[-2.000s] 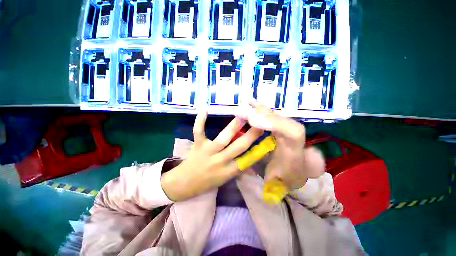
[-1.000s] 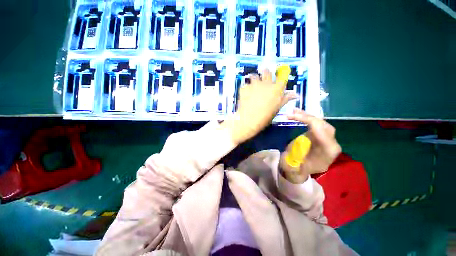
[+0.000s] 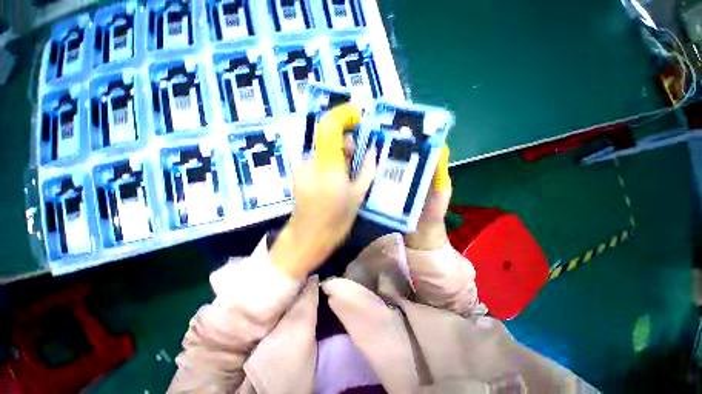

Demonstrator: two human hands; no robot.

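Note:
My left hand (image 3: 323,192), with a yellow finger cot, reaches up at the tray's near right part. It holds a dark display module with a pale blue edge (image 3: 314,123), partly hidden by the fingers. My right hand (image 3: 436,206), also with a yellow cot, holds another module (image 3: 397,171) from behind and its right side. That module's black and silver-white face with a code label is towards me, slightly tilted. My left thumb is close to its left edge; contact is unclear. The white blister tray (image 3: 165,240) shows three rows of modules; its near right pockets are hidden.
The green bench mat (image 3: 493,69) lies beyond and right of the tray. A red stool (image 3: 504,265) stands below the bench at right, another (image 3: 69,338) at lower left. Yellow-black floor tape (image 3: 589,254) is at right. Clear plastic shows at the upper right.
The view has turned, and the tray now appears tilted and farther left, with a third row visible. Both hands have come up together and now hold modules; two seconds ago they held none.

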